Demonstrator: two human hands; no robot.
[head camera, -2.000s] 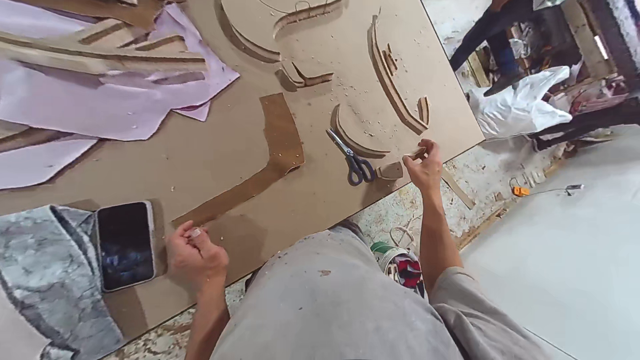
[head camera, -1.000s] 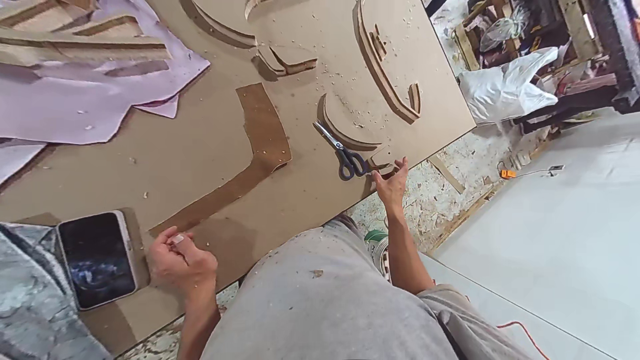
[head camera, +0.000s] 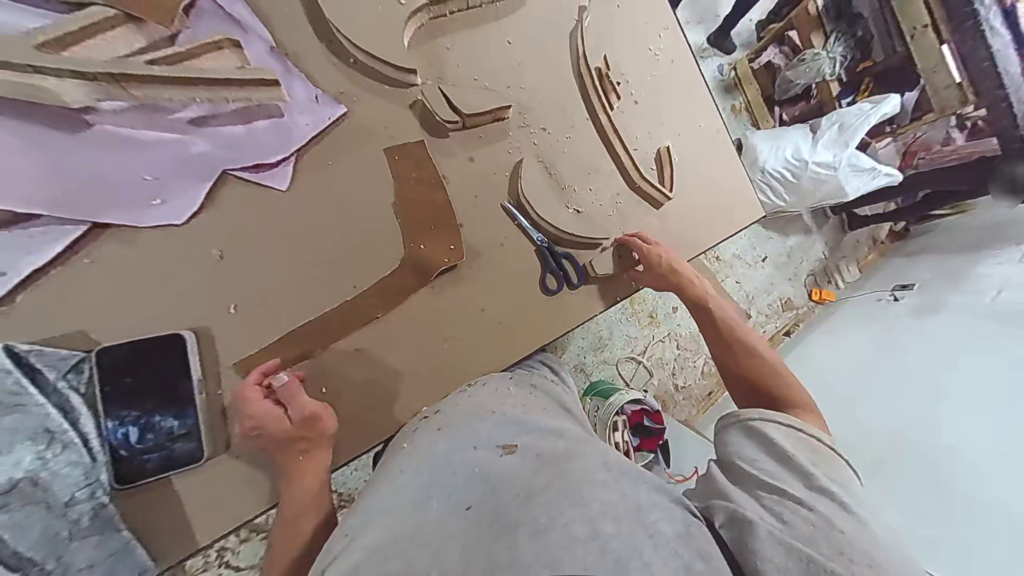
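Note:
A flat brown L-shaped piece (head camera: 424, 232) of sheet material lies on the brown tabletop (head camera: 496, 344). My left hand (head camera: 284, 408) has its fingers curled at the lower left end of that piece; whether they grip it is hard to see. Over at the table's near right edge, my right hand (head camera: 656, 264) touches a small brown offcut (head camera: 612, 262) with its fingertips. Beside that offcut lie scissors (head camera: 544, 248) with dark handles, blades pointing up and left. A curved narrow strip (head camera: 552, 228) rests just above the scissors.
A phone (head camera: 150, 408) lies at the left by grey marbled fabric (head camera: 48, 496). Light purple sheets (head camera: 160, 168) carry cut strips (head camera: 144, 80). More curved strips (head camera: 616, 136) and crumbs are scattered about. Past the right edge are a white plastic bag (head camera: 816, 156) and a bucket (head camera: 628, 420); a person's legs (head camera: 728, 28) show behind.
My right hand has stayed by the small offcut beside the scissors, its fingers shifting. My left hand remains at the lower end of the L-shaped piece.

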